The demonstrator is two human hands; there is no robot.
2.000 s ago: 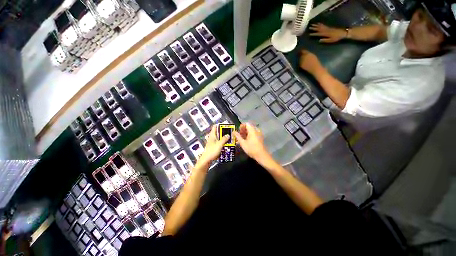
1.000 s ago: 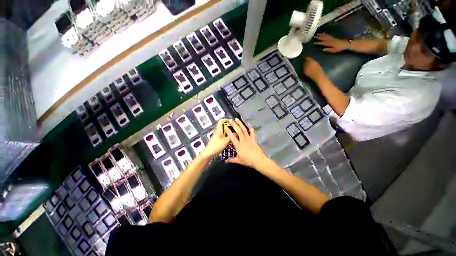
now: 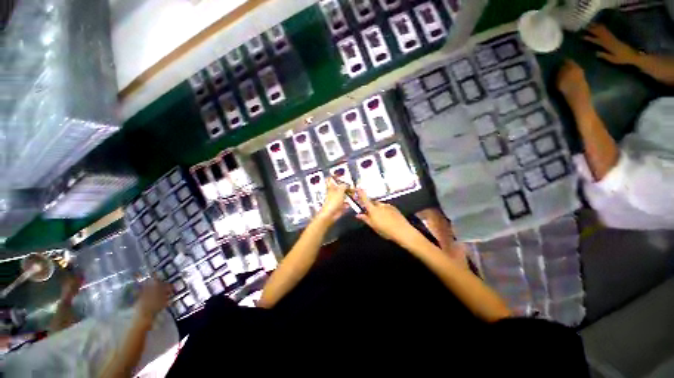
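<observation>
My left hand [image 3: 334, 201] and my right hand [image 3: 378, 215] meet at the near edge of the tray of phone bodies [image 3: 409, 193]. Between them is a small dark handset [image 3: 355, 201], seen nearly edge-on and tilted, with a small yellowish part at its upper end. Both hands hold it; the fingers partly hide it. White phone bodies [image 3: 329, 140] with dark red spots lie in two rows in the tray, just beyond my hands. The grey tray of black frames [image 3: 447, 159] lies to the right.
Reddish-rimmed units [image 3: 238, 214] and another tray of dark frames [image 3: 176, 225] lie left. More phone bodies [image 3: 251, 96] lie on the green belt beyond. A fan [image 3: 541, 31] stands upper right. People's arms show at right [image 3: 591, 118] and lower left [image 3: 133, 332].
The view has swung left, bringing a person at lower left into view. The handset, earlier face-up with its yellow rim showing, is now turned nearly edge-on between my hands.
</observation>
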